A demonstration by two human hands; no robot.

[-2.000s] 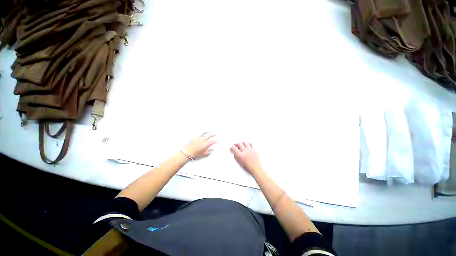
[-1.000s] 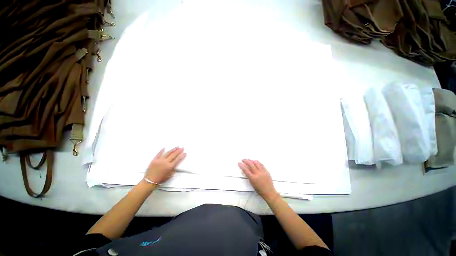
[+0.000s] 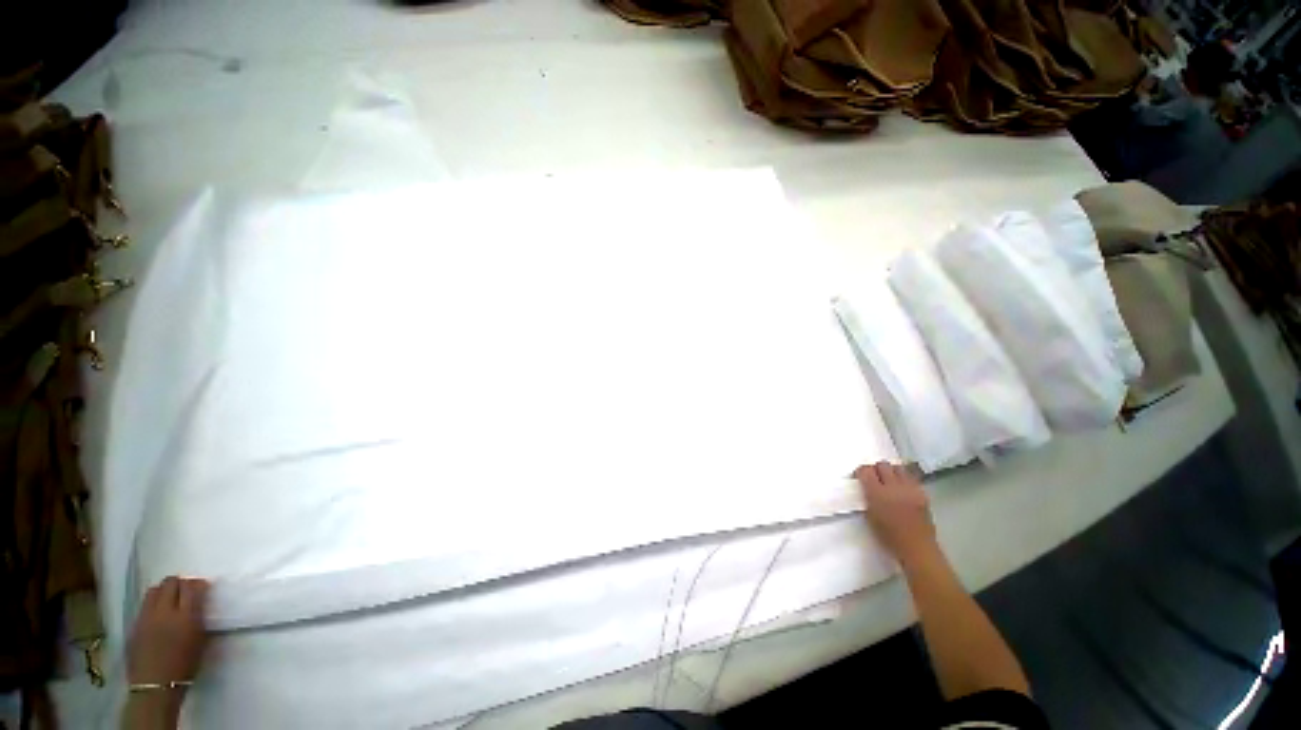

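A large white paper sheet (image 3: 542,371) lies on a stack of white sheets in front of me. Its near edge is turned up in a narrow folded strip that runs between my hands. My left hand (image 3: 169,628) holds the left end of this strip, low at the left. My right hand (image 3: 896,506) holds the right end, with the fingers over the edge. Under the strip, a lower white sheet (image 3: 557,628) with thin dark lines shows. The fingertips are partly hidden in the paper.
White folded pads (image 3: 999,335) overlap in a row at right, beside a beige pouch (image 3: 1153,321). Brown bags (image 3: 856,57) are piled at the far side. More brown bags (image 3: 43,385) with gold clips line the left edge. The white table (image 3: 571,86) curves away at right.
My hands have moved far apart, from flat on the paper to the two ends of its near edge, which is now folded up. The view has shifted towards the right.
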